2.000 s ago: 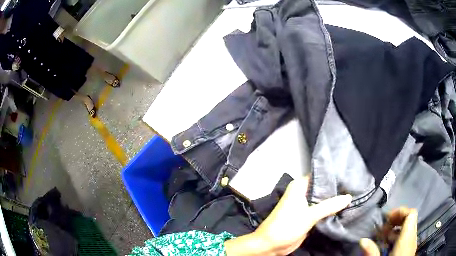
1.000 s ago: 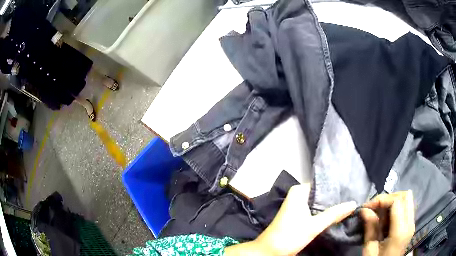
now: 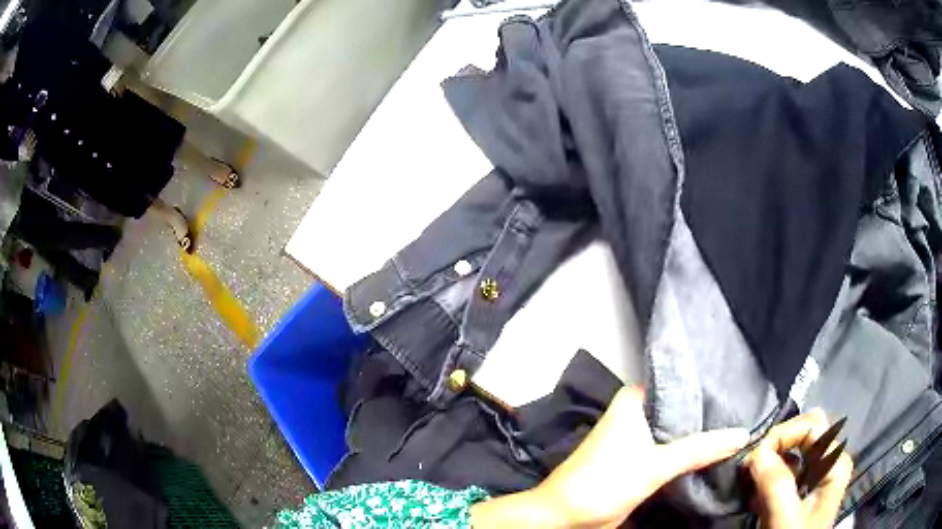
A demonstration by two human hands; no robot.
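A dark grey denim garment (image 3: 620,134) lies across the table, with a smooth black panel (image 3: 764,196) and a paler grey inside. A cuff (image 3: 413,289) with round metal buttons lies open at the table's near left edge. My left hand (image 3: 609,460) grips the garment's seam between thumb and fingers at the lower middle. My right hand (image 3: 801,475) is beside it at the seam, its fingers curled around thread snips (image 3: 823,455), whose dark pointed blades stick out to the right. The fingertips hide part of the seam.
A blue plastic bin (image 3: 300,377) with dark garments stands below the table's left edge. An off-white tub (image 3: 320,93) stands beyond the white table (image 3: 387,165). A person in dark clothes (image 3: 93,134) is at the upper left. More denim (image 3: 888,41) lies at the far right.
The snips' blades now show clearly in my right hand, pointing up and right. My right fingers have shifted along the seam. My left hand keeps its grip.
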